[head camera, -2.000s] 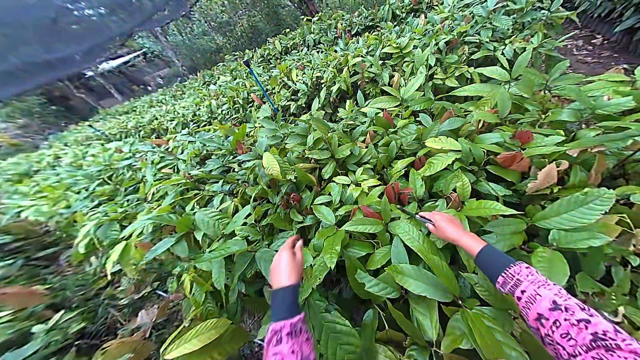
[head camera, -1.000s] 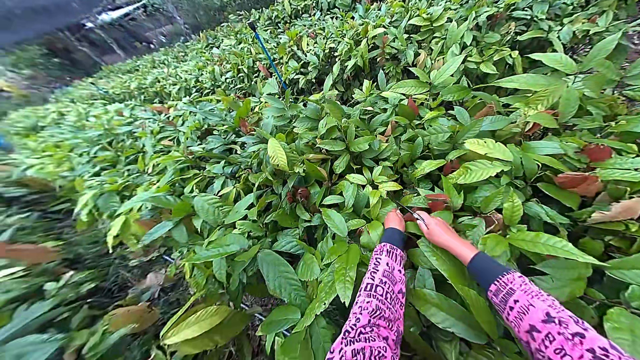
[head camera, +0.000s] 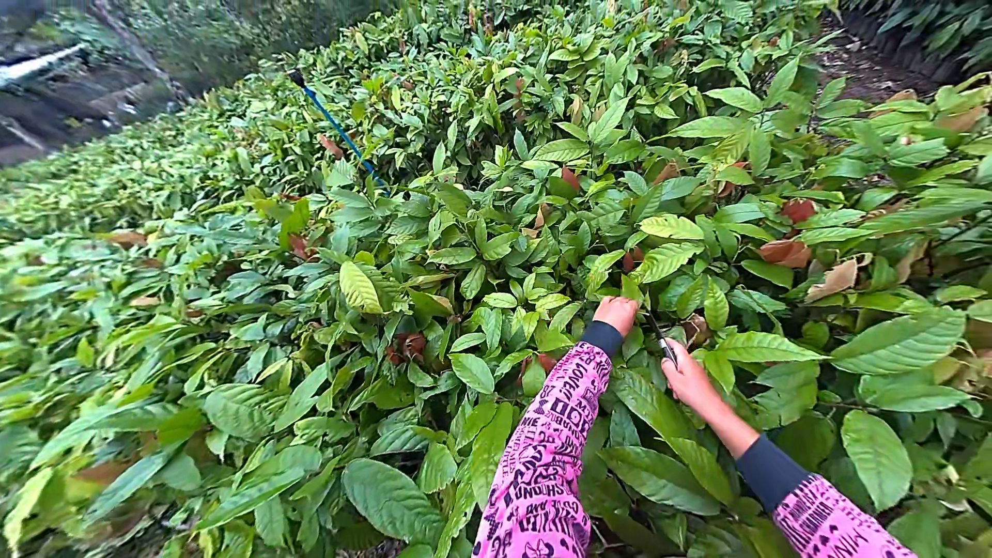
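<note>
My left hand is among the upper leaves of the broad-leaved green seedlings, its fingers curled at a green leaf; whether they grip it is hidden. Just to its right, my right hand is closed around the dark handle of a thin tool, perhaps a small knife. The tool's narrow dark end points up and left, close to the left hand. Both forearms wear pink sleeves with dark lettering and navy cuffs.
A thin blue pole with a black tip leans out of the foliage at upper left. Reddish-brown dry leaves lie among the plants at right. Bare soil shows at the upper right, beside dark plant bags.
Two seconds ago my left hand was farther left, well apart from the right one; by one second ago it had come beside it. Now the hands are slightly apart, with the tool between them.
</note>
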